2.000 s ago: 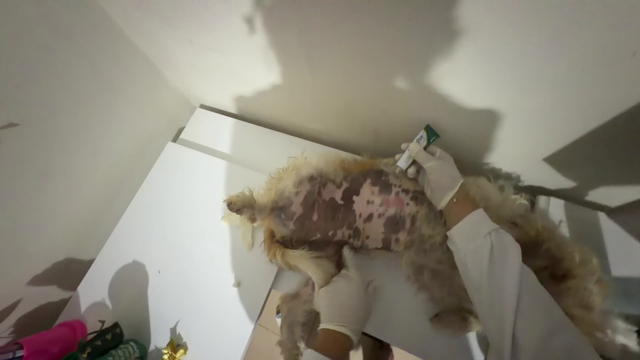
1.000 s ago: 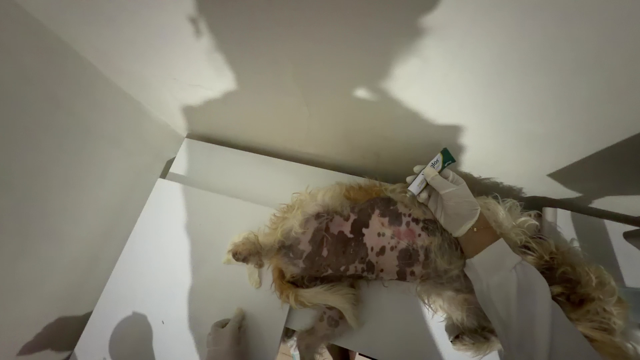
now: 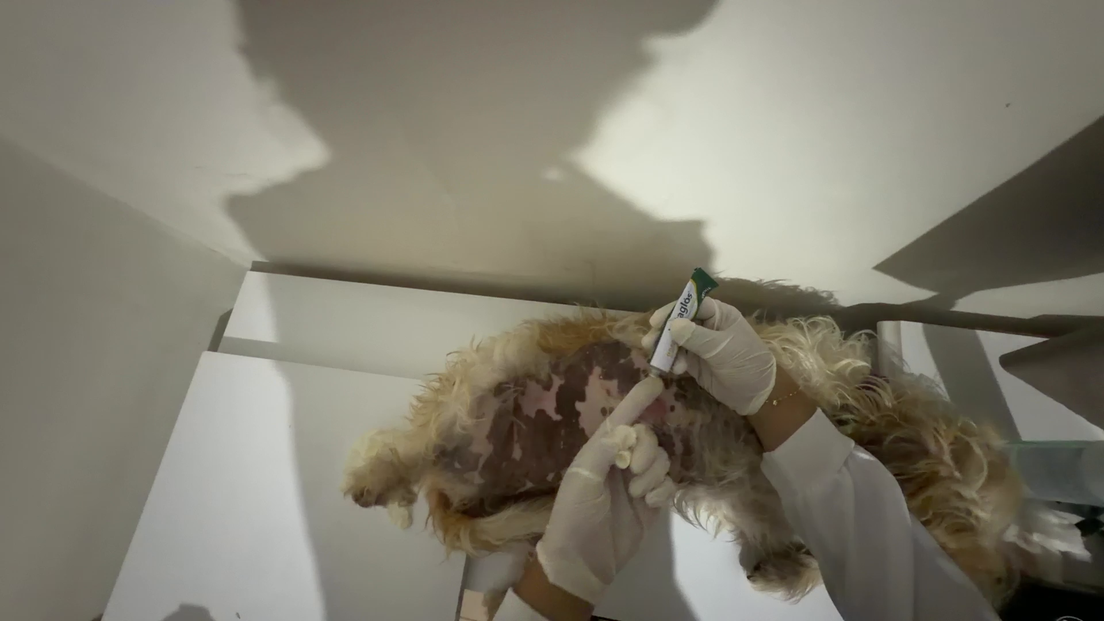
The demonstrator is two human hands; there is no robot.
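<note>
A curly-coated, cream and tan dog [image 3: 535,414] lies on its side, its bare belly skin blotched pink and dark. Above the belly my right hand [image 3: 720,349], in a white glove, grips a white and green squeeze tube [image 3: 677,323], its nozzle end pointing down. My left hand [image 3: 608,483], gloved too, has its index finger stretched up to the tube's nozzle, with the other fingers curled. A small whitish thing shows at the curled fingers; whether it is a cap or glove material I cannot tell.
White panels of a tabletop [image 3: 216,483] lie under the dog, with a pale wall [image 3: 483,198] directly behind. A translucent container [image 3: 1056,470] stands at the right edge, beyond the dog's curly fur. Shadows fall on wall and table.
My left hand was at the dog's hind leg, then low at the left over the table; now its index finger is at the tube's nozzle. The tube has stayed in my right hand.
</note>
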